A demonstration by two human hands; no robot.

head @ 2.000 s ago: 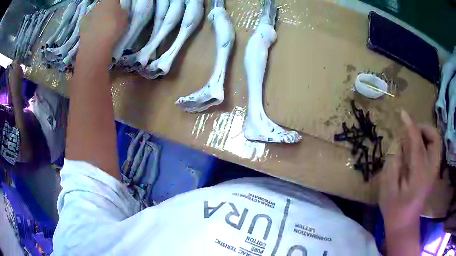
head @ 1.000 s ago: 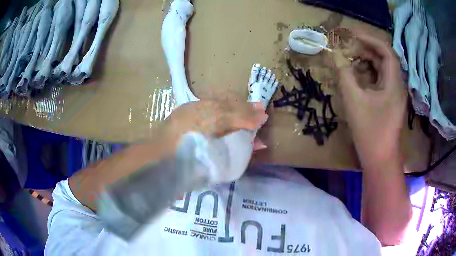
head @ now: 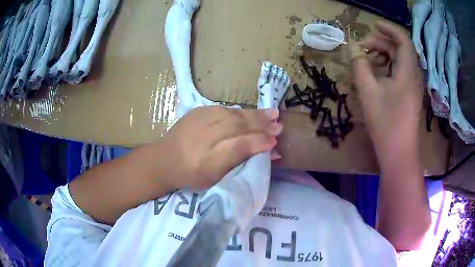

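My left hand [head: 224,141] is closed around a pale grey-white figure leg [head: 242,190], whose foot [head: 273,89] points away from me with the toes up and bare. The leg's grey upper end lies against my shirt. My right hand [head: 383,65] pinches the thin pale applicator [head: 336,39], whose tip is in the small white glue cup [head: 319,36]. A pile of black straps [head: 324,101] lies on the cardboard between the held foot and my right wrist.
Another leg [head: 179,57] lies on the brown cardboard [head: 135,47] left of the held foot. Rows of legs lie at the left [head: 86,41] and right [head: 440,62]. A flat black rectangle [head: 383,8] is at the far edge. Blue crates [head: 52,161] show below.
Since two seconds ago, my left hand has come from the left row to the middle and taken hold of a leg. My right hand has taken the applicator. In the last second, the held leg has tilted slightly.
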